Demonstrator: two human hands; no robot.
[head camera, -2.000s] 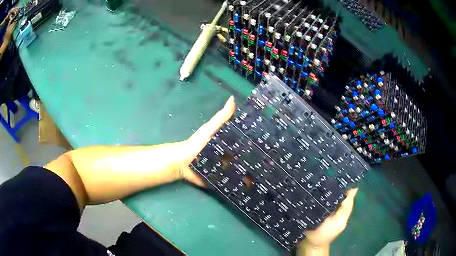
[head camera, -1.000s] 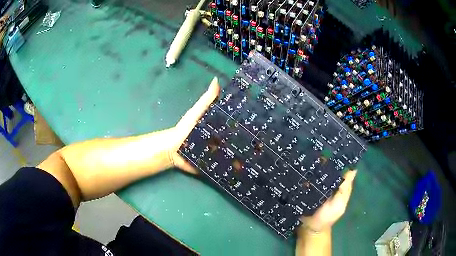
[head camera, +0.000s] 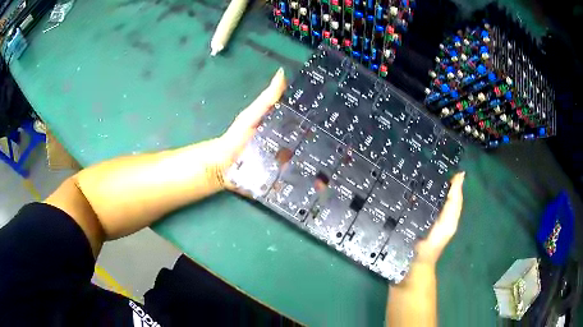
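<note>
A black printed circuit board panel (head camera: 358, 153) with white print is held up over the green mat, turned diagonally, its near edge shining with glare. My left hand (head camera: 249, 131) grips its left edge, thumb along the edge and the other fingers hidden beneath. My right hand (head camera: 441, 223) grips its right edge, fingers partly hidden under the panel. Both hands are bare. No tool is in either hand.
A stack of upright populated panels (head camera: 345, 25) stands behind the panel, and another stack (head camera: 492, 89) at the right back. A cream tapered stick (head camera: 228, 25) lies on the green mat (head camera: 140, 96). A blue bin (head camera: 555, 227) and a whitish box (head camera: 516, 287) are at the right.
The panel has tilted so more of its near edge shows and catches light. Both hands still hold it. The view has shifted, moving the stacks and stick up in the picture.
</note>
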